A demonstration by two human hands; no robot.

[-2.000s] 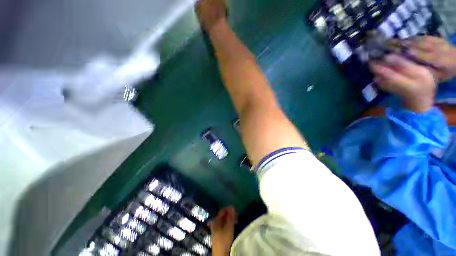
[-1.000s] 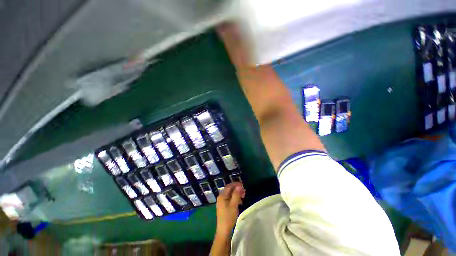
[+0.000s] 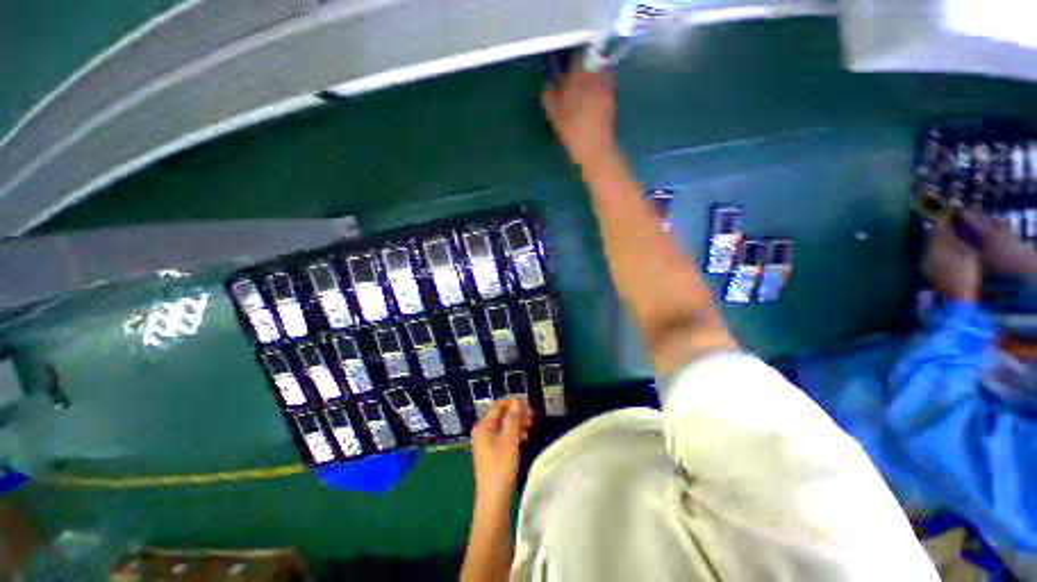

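Note:
A black phone tray (image 3: 449, 330) lies tilted on the green bench, with three rows of small phones, silver-white keypads facing up. My left hand (image 3: 500, 430) is at the tray's near edge, over its lower right phones, fingers bent; whether it holds one is unclear. My right arm stretches across the bench, and my right hand (image 3: 582, 108) is near its far edge. A small dark thing shows at its fingertips; the grip is unclear. Several loose phones (image 3: 724, 239) lie right of my right forearm, one partly hidden by it.
At the right, a person in blue sleeves (image 3: 955, 364) works at another phone tray (image 3: 950, 159). A pale rail (image 3: 455, 74) runs along the far side. A blue stool (image 3: 370, 470) shows below my tray, and a brown carton (image 3: 210, 565) at the bottom left.
The view has turned, so my tray shows whole and squarer. My right hand, blurred and partly hidden before, now shows at the far edge. My left hand stays by the tray's near edge.

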